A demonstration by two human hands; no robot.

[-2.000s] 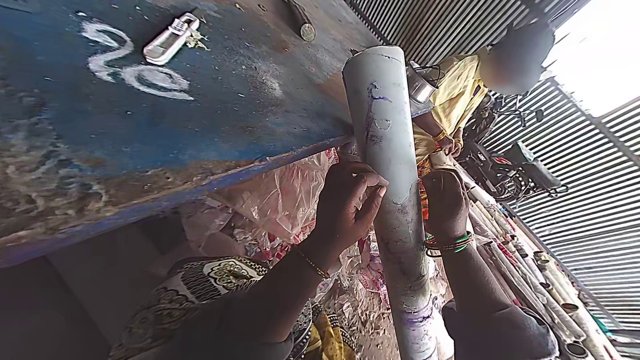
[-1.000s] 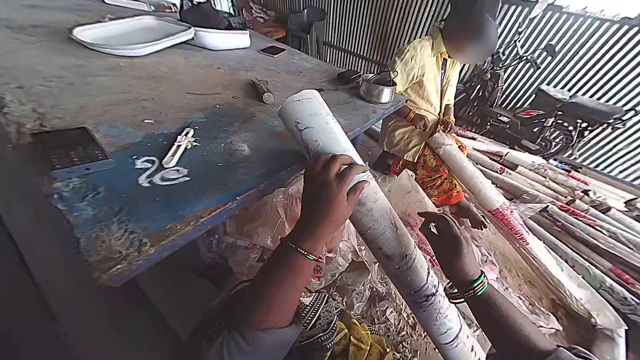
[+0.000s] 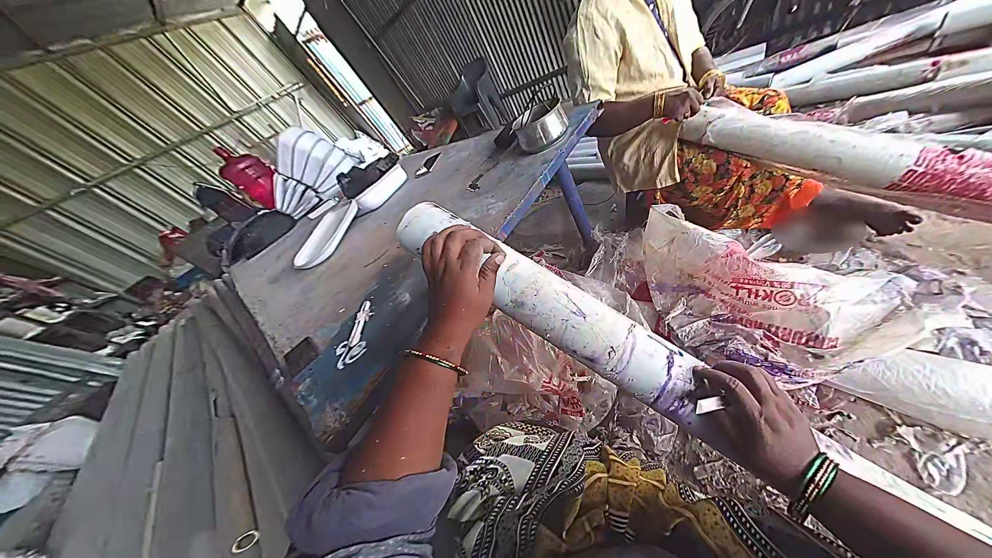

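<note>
A long white roll (image 3: 577, 310), stained with purple marks, lies slantwise across my lap, its upper end over the edge of the blue table. My left hand (image 3: 463, 271) is closed around the roll near that upper end. Farther down, my right hand (image 3: 756, 418) rests on the roll with bent fingers, a small flat white piece (image 3: 710, 404) between them; what the piece is cannot be told. On the table, left of the roll, lies a white-handled tool (image 3: 358, 322) beside a chalk-like mark.
A seated person (image 3: 632, 85) at the upper right holds another white roll (image 3: 814, 143). Crumpled printed plastic sheets (image 3: 744, 287) cover the ground. White trays (image 3: 325, 232) and a steel pot (image 3: 542, 126) stand on the table (image 3: 279, 287). More rolls (image 3: 891, 85) lie behind the person.
My right hand was raised off the roll a second ago and now touches its lower part. My left hand stays near the upper end. The view has swung widely.
</note>
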